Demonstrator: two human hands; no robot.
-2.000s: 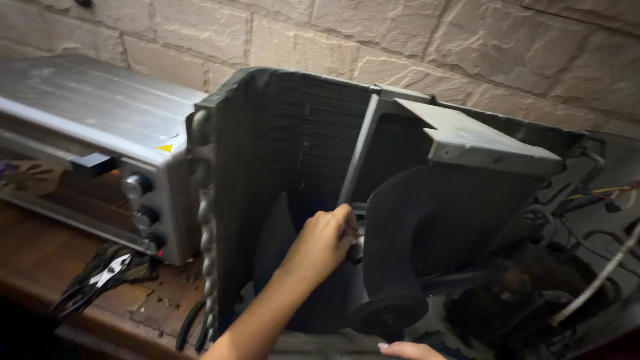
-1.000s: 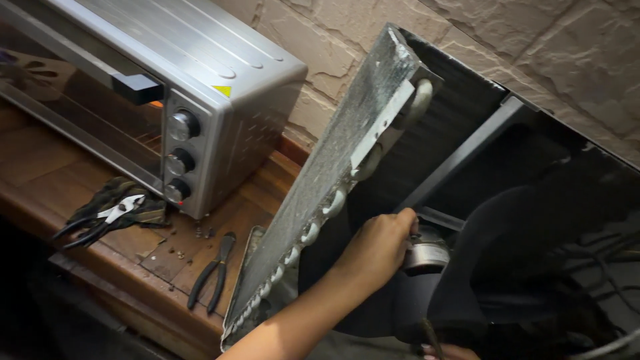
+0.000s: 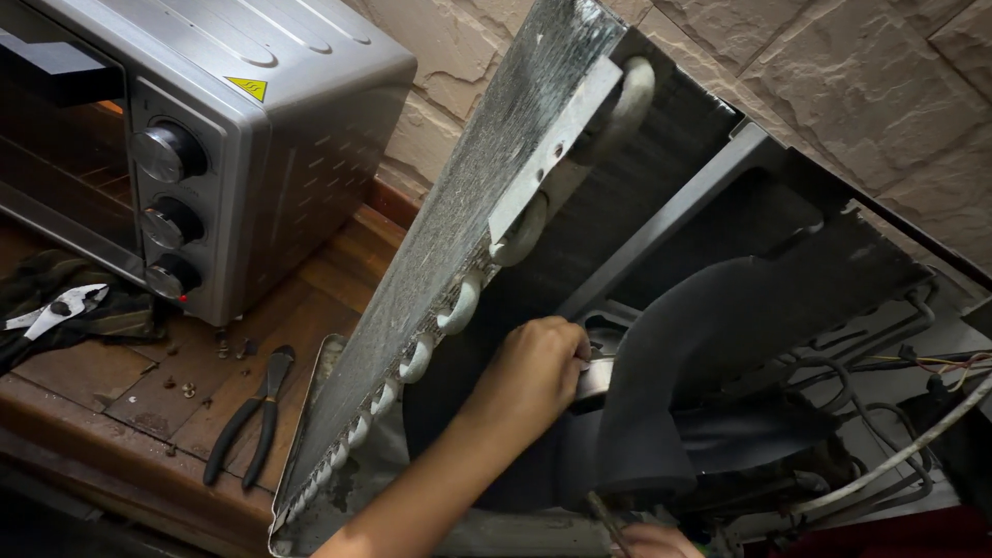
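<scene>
My left hand (image 3: pixel 542 364) reaches inside the opened air conditioner, its fingertips at the side of a round metal motor (image 3: pixel 595 376); what they pinch, if anything, is hidden. A dark curved fan housing (image 3: pixel 659 387) stands just right of the motor. At the bottom edge, my right hand (image 3: pixel 655 540) is partly cut off, with its fingers around a thin, worn metal rod (image 3: pixel 608 519). The finned coil (image 3: pixel 434 209) with its curved copper-type return bends (image 3: pixel 463 304) rises tilted to the left of my left arm. A metal brace (image 3: pixel 670 213) runs diagonally behind the hand.
A toaster oven (image 3: pixel 310 155) stands at upper left. On the wooden surface (image 3: pixel 341 271) lie black-handled cutting pliers (image 3: pixel 260 418), several small screws (image 3: pixel 188 390), and slip-joint pliers (image 3: pixel 62 310) on a dark glove or cloth (image 3: pixel 116 310). Cables (image 3: pixel 907 449) hang at right; a stone wall (image 3: pixel 868 85) is behind.
The view has swung left and closer since the first frame. My left hand stays by the motor. My right hand shows a rod in the later frames; in the first, only its fingertips showed.
</scene>
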